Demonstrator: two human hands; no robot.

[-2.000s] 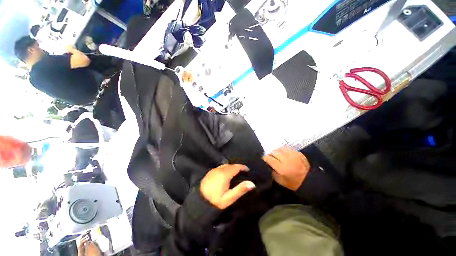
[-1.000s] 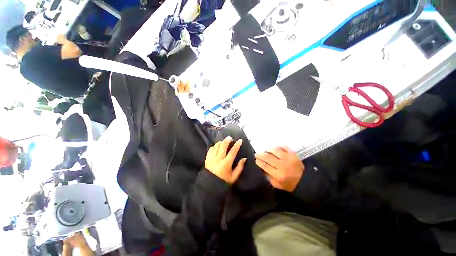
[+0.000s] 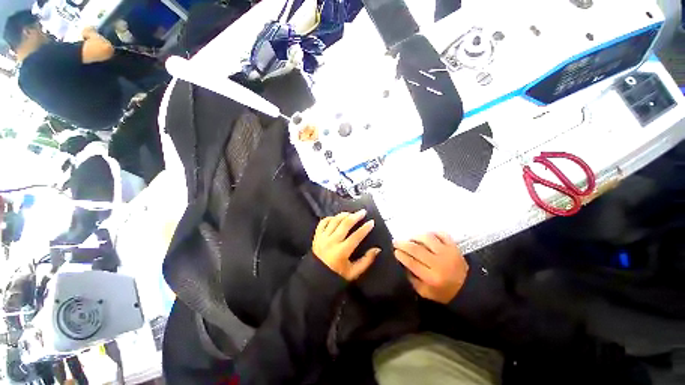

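Note:
A large black garment piece [image 3: 285, 218] is draped over the table and the lap. My left hand [image 3: 344, 244] lies on it with fingers spread, just below the presser foot and needle [image 3: 362, 180]. My right hand [image 3: 436, 265] is at the cloth's right edge, fingertips on the edge beside the white table; whether it pinches the cloth is hard to tell. The cloth's upper edge reaches the presser foot. The white sewing machine [image 3: 420, 98] has a blue stripe and a dark panel.
Red-handled scissors [image 3: 559, 183] lie at the right of the table, beside a dark fabric scrap [image 3: 469, 156]. A black strip [image 3: 432, 90] hangs over the machine head. A blue-and-white bundle [image 3: 278, 49] lies behind. A person [image 3: 71, 83] sits at the upper left. A white rod [image 3: 225, 89] crosses the cloth.
My left hand has moved up toward the presser foot and its fingers lie flatter on the cloth. My right hand stays at the cloth's edge. The camera view has shifted.

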